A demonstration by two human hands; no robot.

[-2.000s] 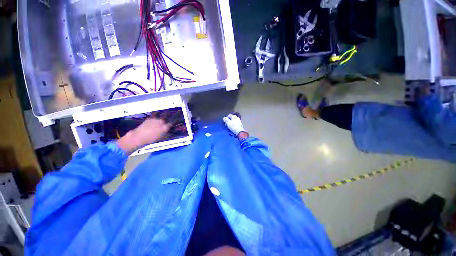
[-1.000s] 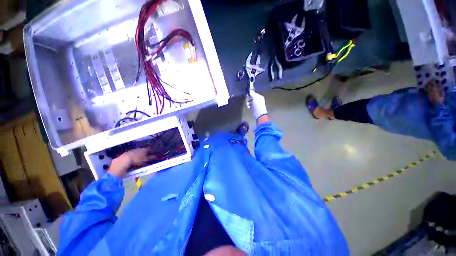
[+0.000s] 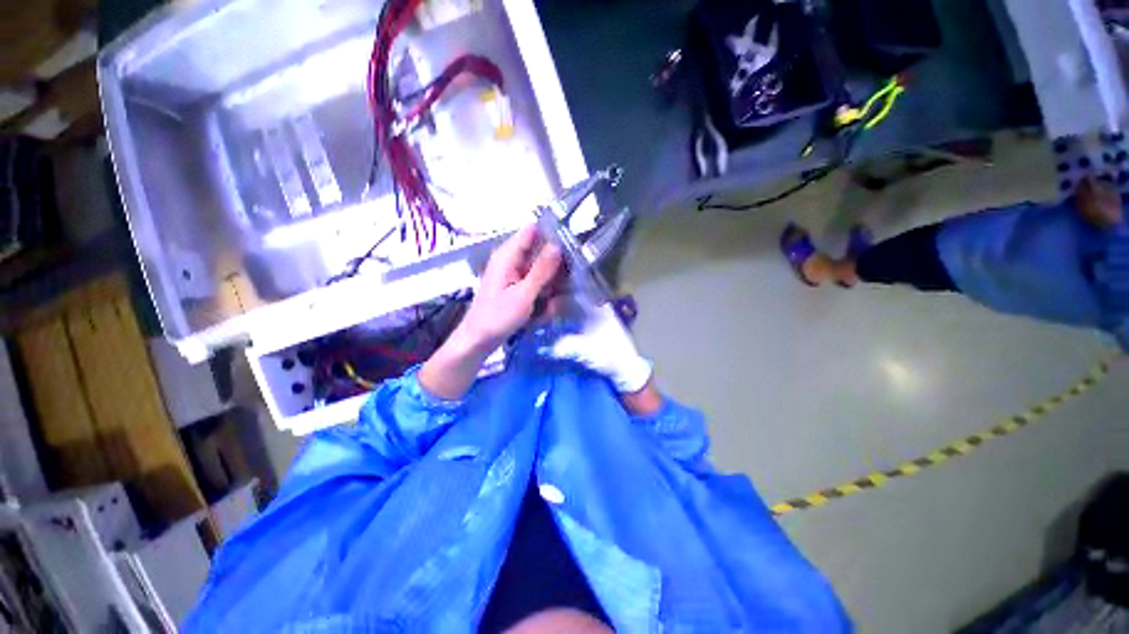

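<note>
My left hand (image 3: 505, 297), bare, is in front of the cabinet's near right corner, with its fingers on a silver adjustable wrench (image 3: 578, 250). My right hand (image 3: 604, 352), in a white glove, is closed around the lower part of the wrench, close to my smock. The wrench is blurred and its head points up and away. The white side compartment (image 3: 287, 384) holds red, black and yellow wires (image 3: 372, 362). My left forearm and sleeve cover its right part. The white metal cabinet (image 3: 142, 204) stands behind it.
A red and black harness (image 3: 402, 161) lies in the cabinet. Pliers (image 3: 709, 151), a black tray (image 3: 811, 89) with silver tools, yellow-green wires (image 3: 882, 104) and a black cable (image 3: 768, 201) are on the bench. Another person in blue (image 3: 1028, 266) stands at right by another cabinet.
My right hand has brought the wrench from the bench edge to in front of me. My left hand has left the compartment and met the wrench. The view has shifted.
</note>
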